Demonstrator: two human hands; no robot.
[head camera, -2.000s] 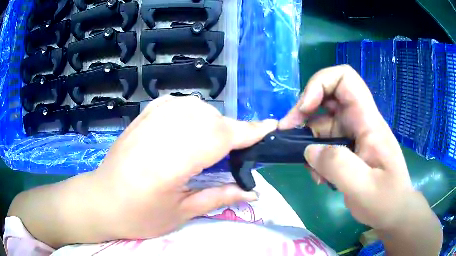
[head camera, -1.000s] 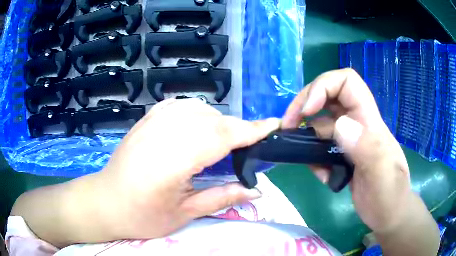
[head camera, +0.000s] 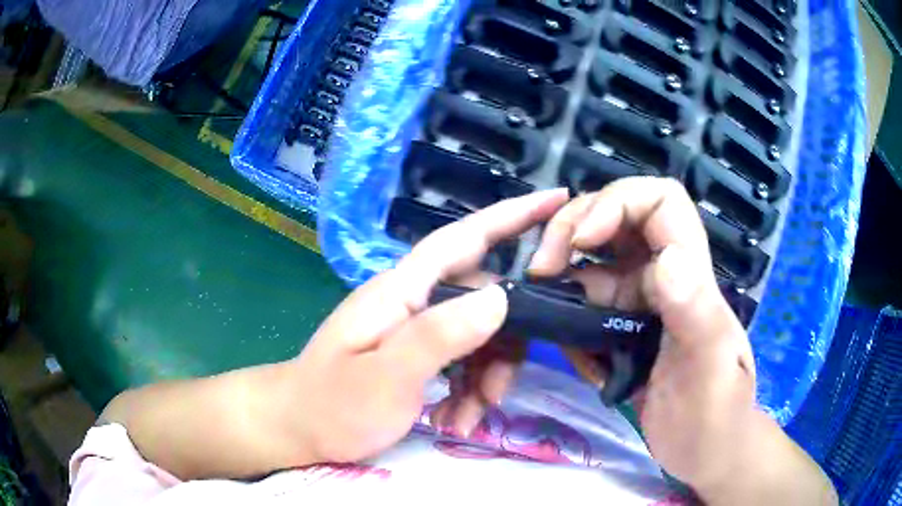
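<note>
A black phone clamp mount (head camera: 569, 321) with white "JOBY" on its face is held between both hands above my lap. My left hand (head camera: 396, 336) grips its left end, thumb on the front. My right hand (head camera: 673, 287) holds its right end, with fingers bent over the top edge near a small raised black part. A hooked jaw points down at the right end; the left jaw is hidden by my fingers. Behind the hands, a blue crate (head camera: 346, 232) lined with shiny film holds rows of black clamp mounts (head camera: 633, 138) with small silvery screws.
A second blue lined crate (head camera: 259, 148) with black brackets stands at the upper left. A person's blue-grey sleeve or top (head camera: 148, 30) shows at the top left. The green floor (head camera: 129, 287) has a yellow line. Blue perforated crates (head camera: 860, 395) stand at the lower right.
The view has turned left, so the lined crate shows further right and the second crate has come into view. The mount stays in both hands; my left thumb now lies on its front.
</note>
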